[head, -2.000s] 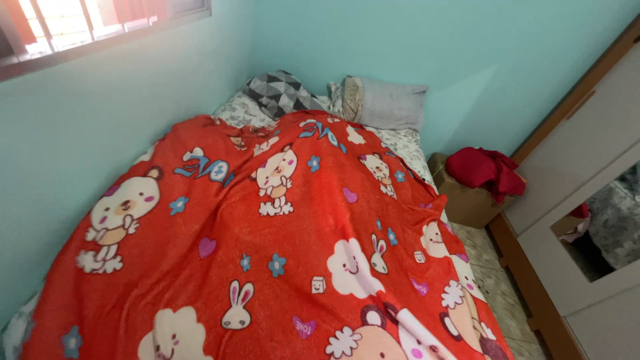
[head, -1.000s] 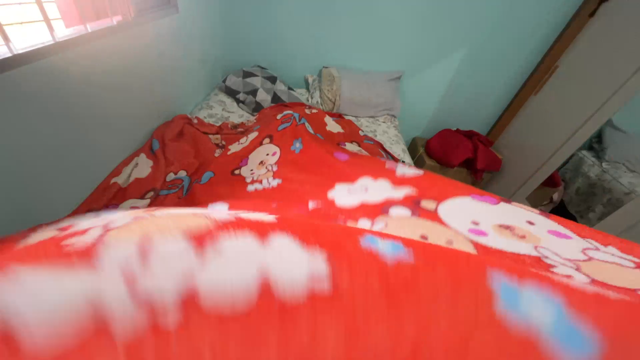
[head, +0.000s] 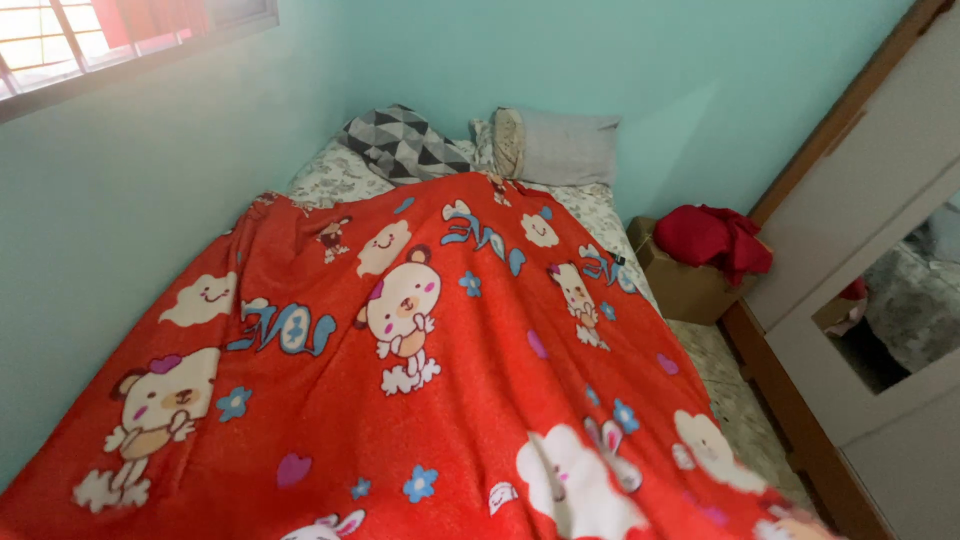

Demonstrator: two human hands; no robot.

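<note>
A red fleece blanket with bears, clouds, rabbits, hearts and blue flowers lies spread over the bed, with folds running along its length. Its near edge runs out of the bottom of the view, and its lower right part is blurred. At the head of the bed, a floral sheet shows beyond the blanket. On it rest a grey pillow and a bundled cloth with black, grey and white triangles. Neither my left hand nor my right hand is in view, so what they hold or touch is hidden.
A cardboard box with dark red cloth on top stands right of the bed. Beyond a strip of tiled floor is a wardrobe with a mirror. A barred window is at the upper left.
One second ago the blanket's near part billowed up close to the camera. Now it lies lower over the bed, and its pattern sits differently from two seconds ago.
</note>
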